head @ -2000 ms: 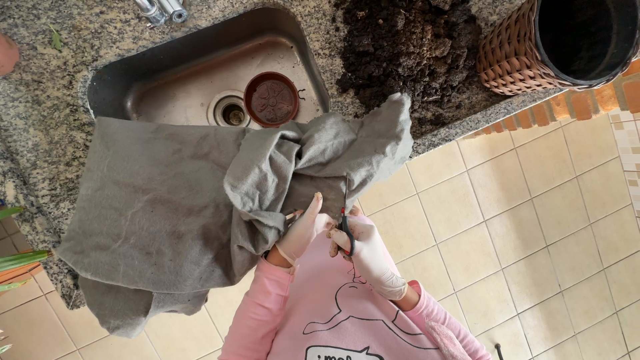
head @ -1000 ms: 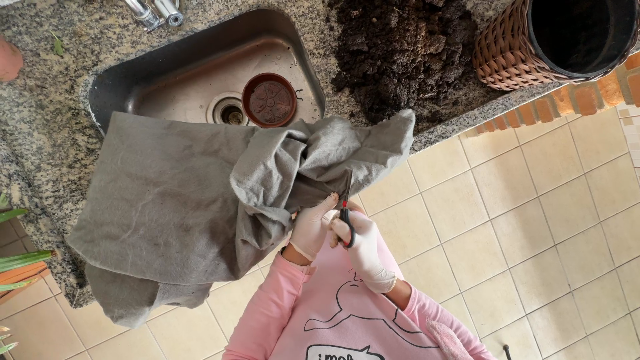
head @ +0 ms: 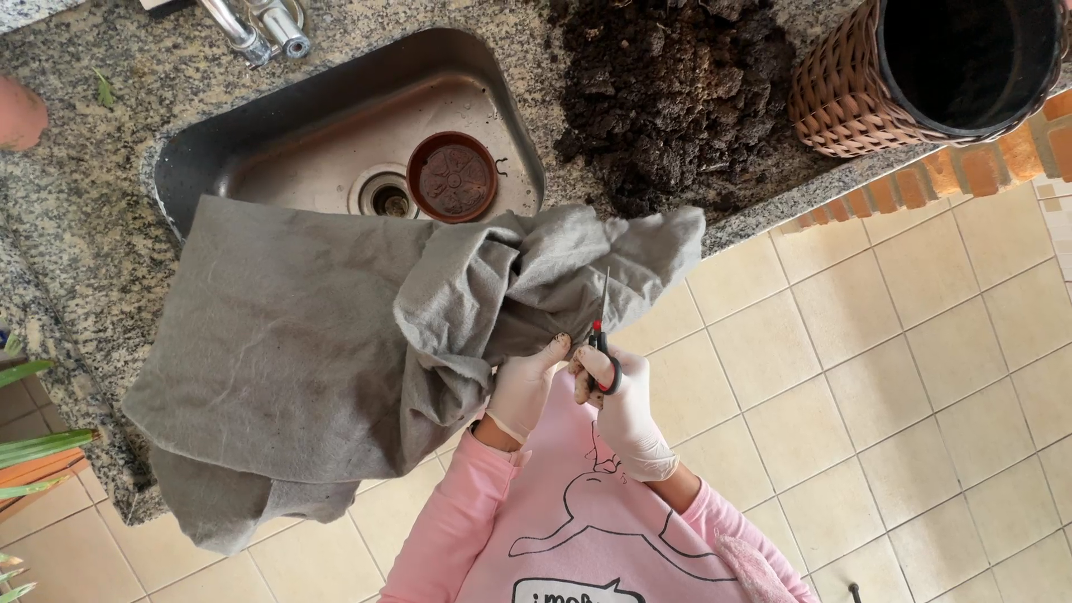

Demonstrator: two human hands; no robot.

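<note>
A large grey fabric sheet (head: 293,335) lies bunched over the front of the counter and part of the sink. My left hand (head: 526,389), in a soiled white glove, pinches the cloth's near edge between thumb and fingers. Close beside it on the right, my gloved right hand (head: 624,410) holds scissors (head: 601,335) with black and red handles by their loops. The blades point away from me over the cloth, and from this view they look nearly closed. Whether they touch the fabric is not clear.
A steel sink (head: 285,167) holds a round brown plastic saucer (head: 452,177) beside the drain. Dark soil (head: 670,100) is heaped on the granite counter (head: 75,209), near a woven planter (head: 846,92). A faucet (head: 268,29) stands behind the sink; green leaves (head: 42,448) show at left.
The scissors blades, over the cloth in both earlier frames, are still there. Both hands stay close together at the cloth's near edge, with only small shifts of the right hand and scissors.
</note>
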